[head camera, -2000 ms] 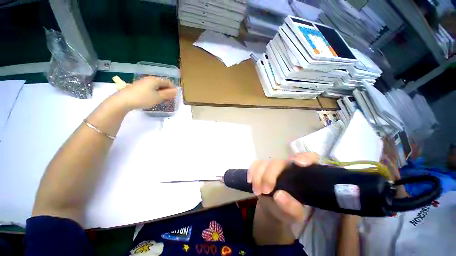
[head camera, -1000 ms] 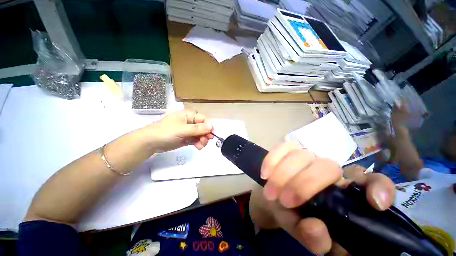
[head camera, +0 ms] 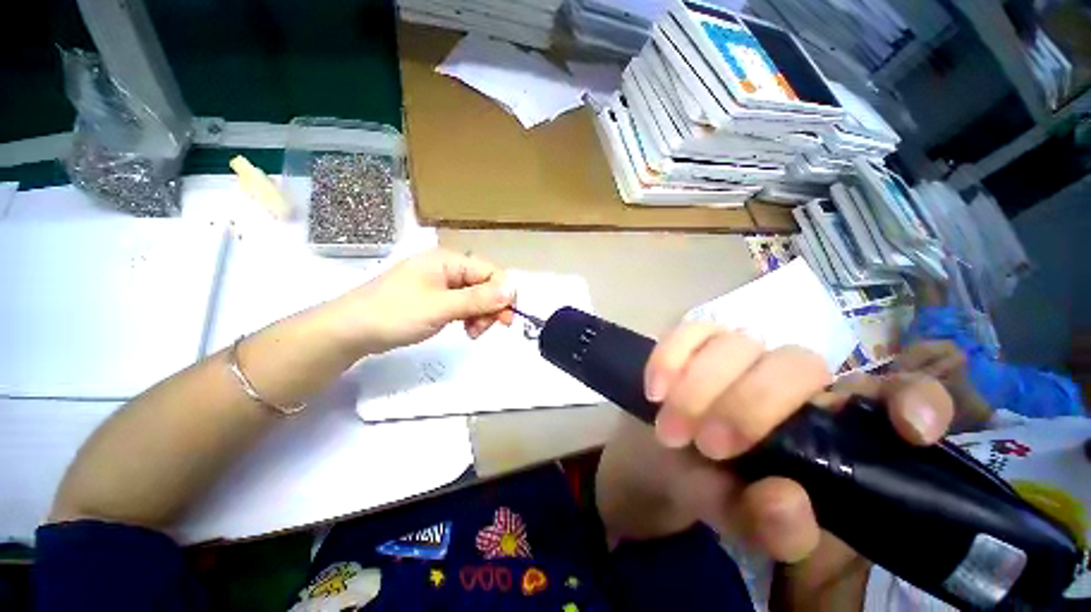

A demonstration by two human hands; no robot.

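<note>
A white unit (head camera: 413, 380) lies flat in front of me, back side up. My right hand (head camera: 748, 418) is closed around the black electric screwdriver (head camera: 604, 356), which points left and slightly up. My left hand (head camera: 449, 297) is over the unit's upper edge, thumb and fingertips pinched together at the tip of the screwdriver bit (head camera: 526, 317). Any screw between the fingertips is too small to tell. The screw box (head camera: 352, 203), full of small screws, stands beyond my left hand.
A bag of screws (head camera: 123, 179) and a pale yellow stick (head camera: 260, 188) lie left of the box. Stacked units (head camera: 694, 132) stand on the cardboard mat (head camera: 503, 179), with loose paper (head camera: 514, 78) beside them. White sheets (head camera: 108, 299) lie at left. Another person's arm (head camera: 939, 359) is at right.
My left hand has gone from the screw box to the bit tip. The screwdriver now tilts up to the left. The unit shows under my left hand. A sheet has appeared at left.
</note>
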